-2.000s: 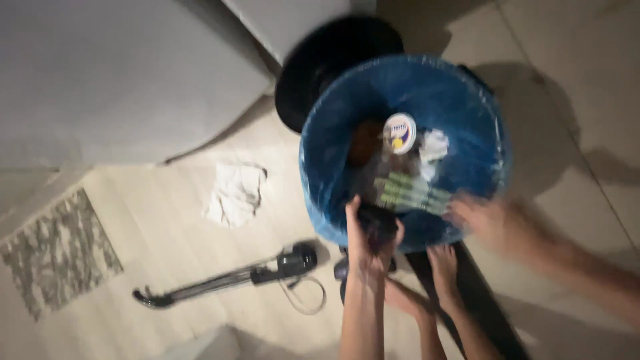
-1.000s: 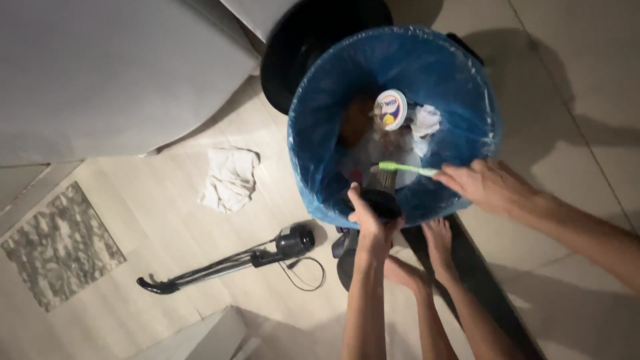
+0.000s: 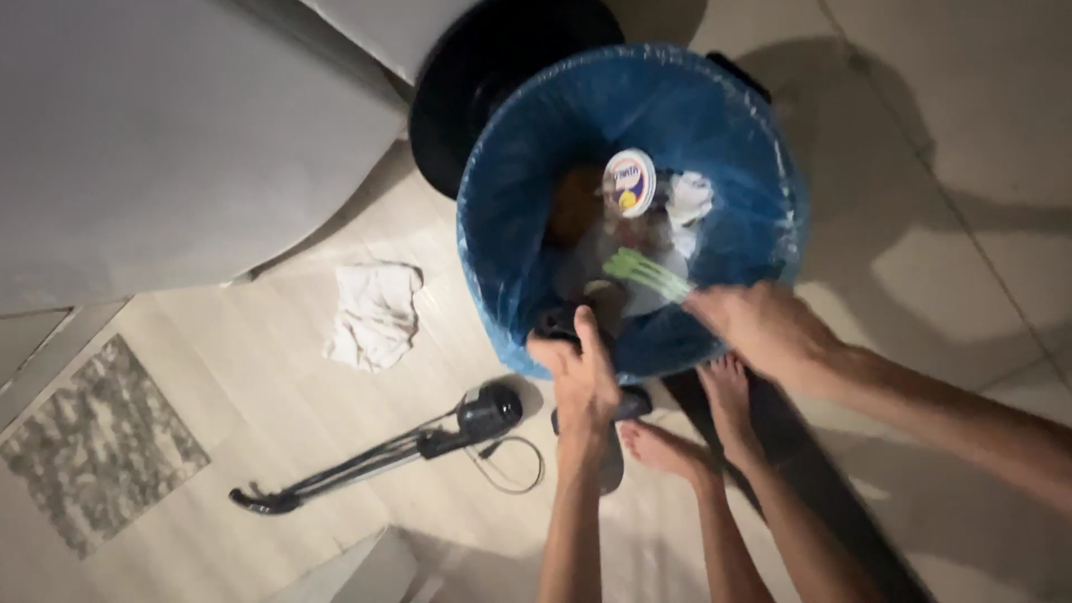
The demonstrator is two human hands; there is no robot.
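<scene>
A bin with a blue plastic liner (image 3: 729,109) stands below me, with rubbish inside: a round printed plastic lid (image 3: 631,182), crumpled white paper (image 3: 690,198) and other waste. My left hand (image 3: 578,364) grips a dark part (image 3: 557,322) over the bin's near rim; its exact kind is hard to tell. My right hand (image 3: 754,322), over the near right of the opening, holds a green toothbrush (image 3: 645,272), blurred by motion, its head pointing left towards the dark part.
A black round lid (image 3: 448,109) lies behind the bin. On the floor are a white cloth (image 3: 374,316), a black stick-like appliance with a cord (image 3: 490,410), a patterned mat (image 3: 105,448) and dark footwear (image 3: 611,465). Bare feet (image 3: 729,389) stand near the bin.
The toothbrush, sharp one second ago, is blurred again, as it was two seconds ago. My left hand has turned somewhat, and the dark part in it has tilted.
</scene>
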